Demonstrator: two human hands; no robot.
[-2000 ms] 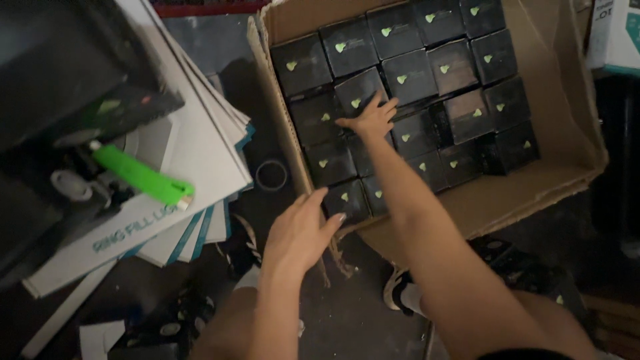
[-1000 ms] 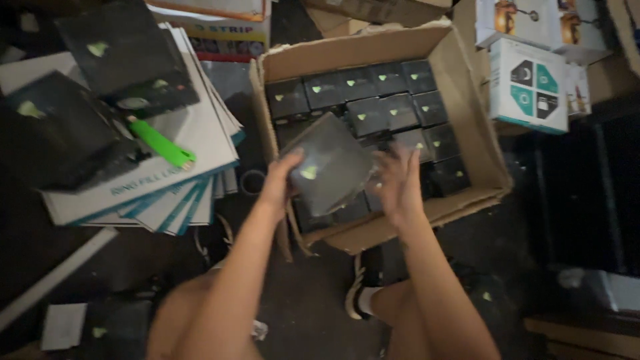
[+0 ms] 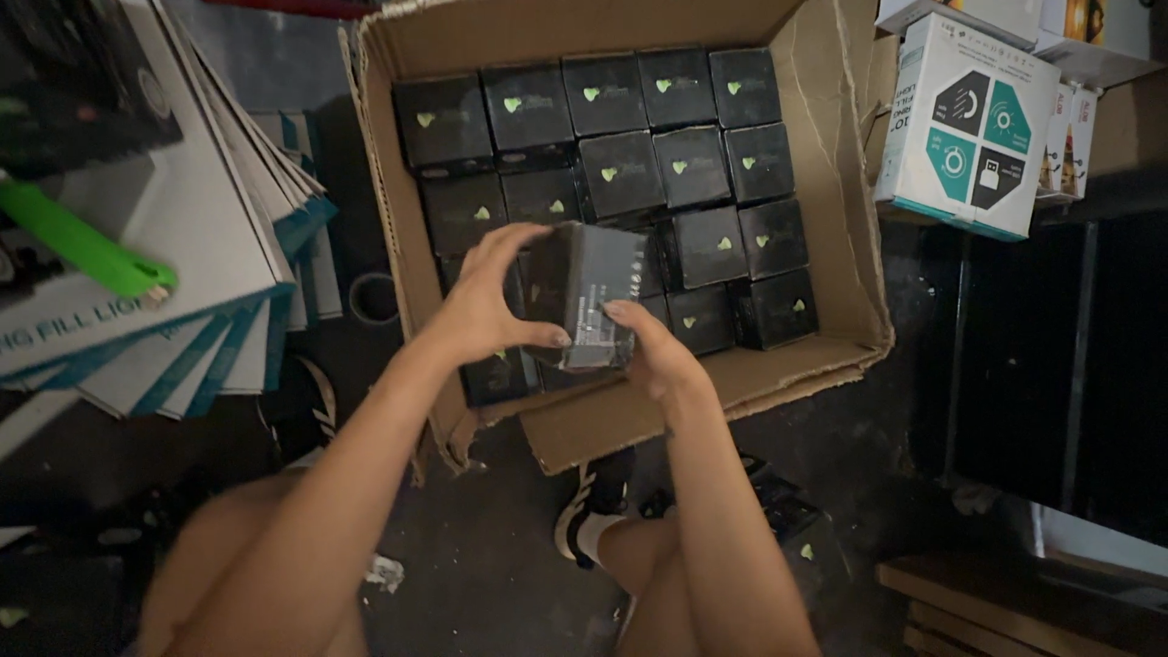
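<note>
Between my hands a small black box (image 3: 604, 287) is held tilted, one side with fine print facing up. My left hand (image 3: 484, 306) grips its left side, thumb on the near edge. My right hand (image 3: 659, 351) holds its lower right corner, thumb on the printed side. Beneath and beyond it, an open cardboard carton (image 3: 844, 210) holds rows of similar black boxes (image 3: 618, 173) with green marks on top. The held box and my hands hide some of those in the lower left of the carton.
White flat ring fill light boxes (image 3: 210, 246) are stacked at the left, with a green-handled tool (image 3: 82, 237) on top. A tape roll (image 3: 374, 298) lies beside the carton. White and teal boxes (image 3: 976, 128) stand at upper right. My shoe (image 3: 584, 516) is near the carton's front flap.
Two seconds ago my right hand was reaching onto the boxes in the carton. One second ago a box was in my left hand; now both hands are on a box, turned with its printed side up.
</note>
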